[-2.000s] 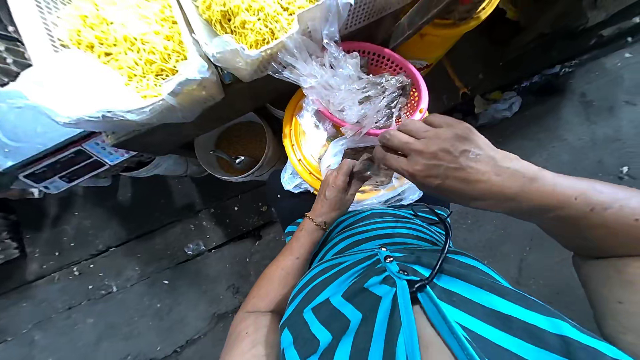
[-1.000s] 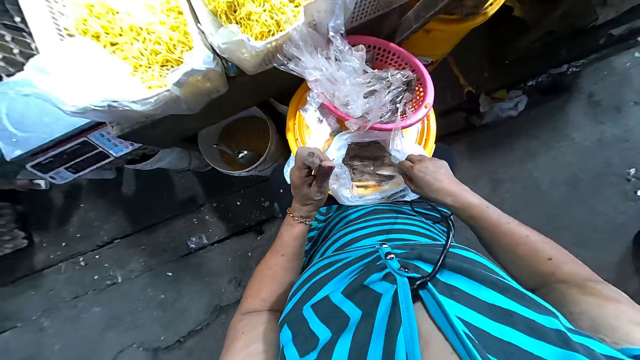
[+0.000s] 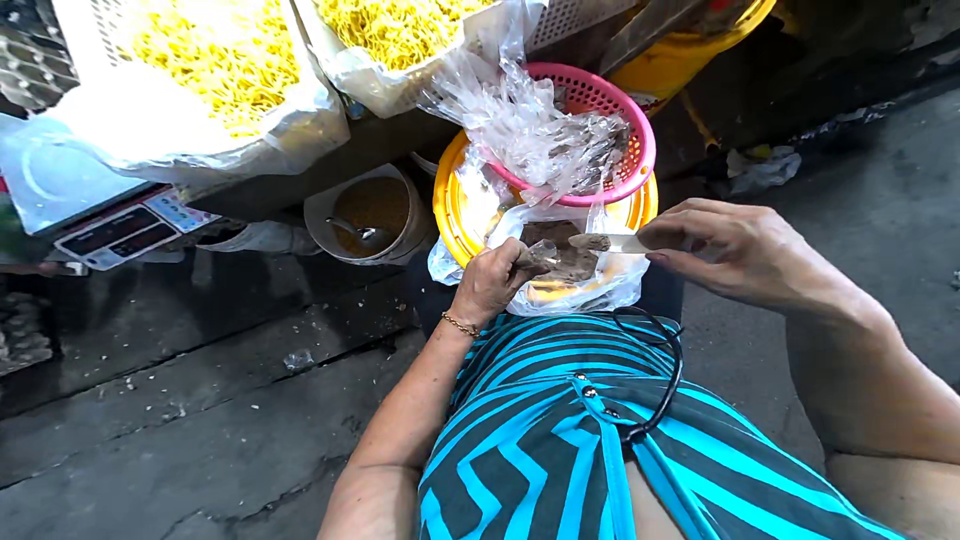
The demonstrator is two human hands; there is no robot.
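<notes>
My right hand (image 3: 724,251) grips a spoon (image 3: 626,244), pale at the handle, with brown paste on its tip. The tip is over a plastic bag of brown paste (image 3: 566,259) lying on a yellow lidded tub (image 3: 450,202) at my lap. My left hand (image 3: 495,281), at the left side of that bag, pinches a small clear plastic bag (image 3: 541,253). Just beyond stands a pink perforated basket (image 3: 643,142) with many clear plastic bags (image 3: 525,139) heaped in it, some holding brown paste.
Two plastic-lined crates of yellow noodles (image 3: 300,139), (image 3: 442,64) stand at the upper left. Below them are a digital scale (image 3: 120,236) and a white bucket (image 3: 319,199) with brown contents and a ladle (image 3: 360,231). A yellow bucket (image 3: 667,71) stands at the upper right.
My right hand has moved right, off the edge of the paste bag, and now has the spoon in it. My left hand has moved slightly toward the paste and holds a small bag.
</notes>
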